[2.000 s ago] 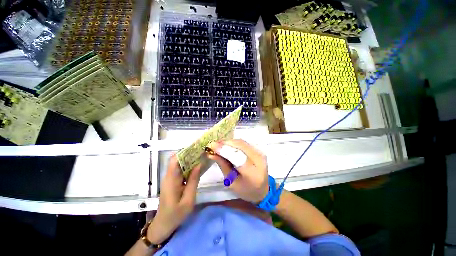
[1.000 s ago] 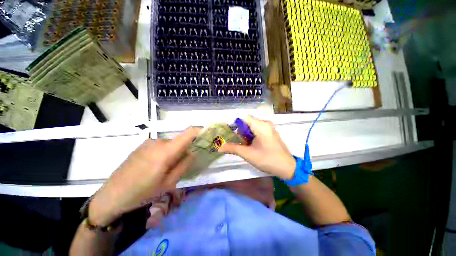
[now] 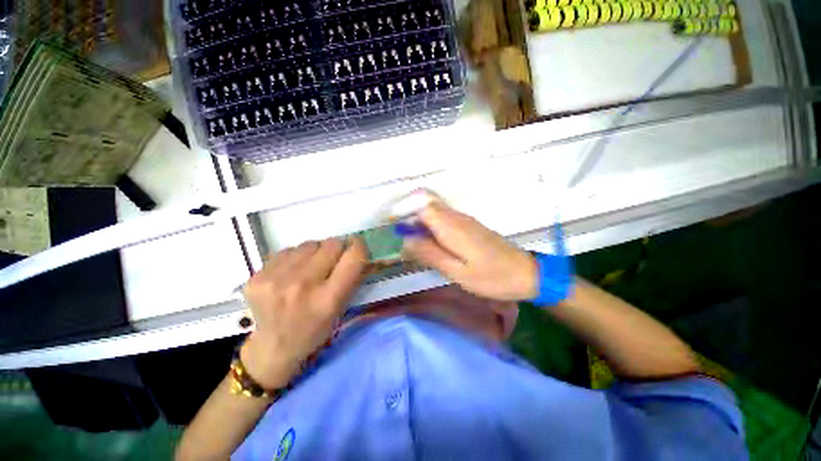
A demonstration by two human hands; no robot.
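A printed circuit board (image 3: 384, 244) shows its green side between my hands, above the near rail. My left hand (image 3: 309, 293) holds the board's left end with bent fingers. My right hand (image 3: 468, 248) is at the board's right end, with the purple tool (image 3: 410, 229) in its fingers. The right fingertips are blurred, and a white patch shows beside them. Whether the right hand also grips the board is hard to tell. The board's other face is hidden. A blue wrist strap (image 3: 554, 277) is on my right wrist.
The clear blister tray (image 3: 324, 76) of black components lies beyond the rails (image 3: 360, 191). The cardboard box (image 3: 621, 76) with yellow components is at the upper right. A rack of upright boards (image 3: 81, 135) stands at the left, near black mats (image 3: 63, 293). A blue cord crosses the right side.
The board has turned so its green side shows, and the yellow part seen on it earlier is hidden. The view has moved nearer the rails, with the tray and box higher in the picture.
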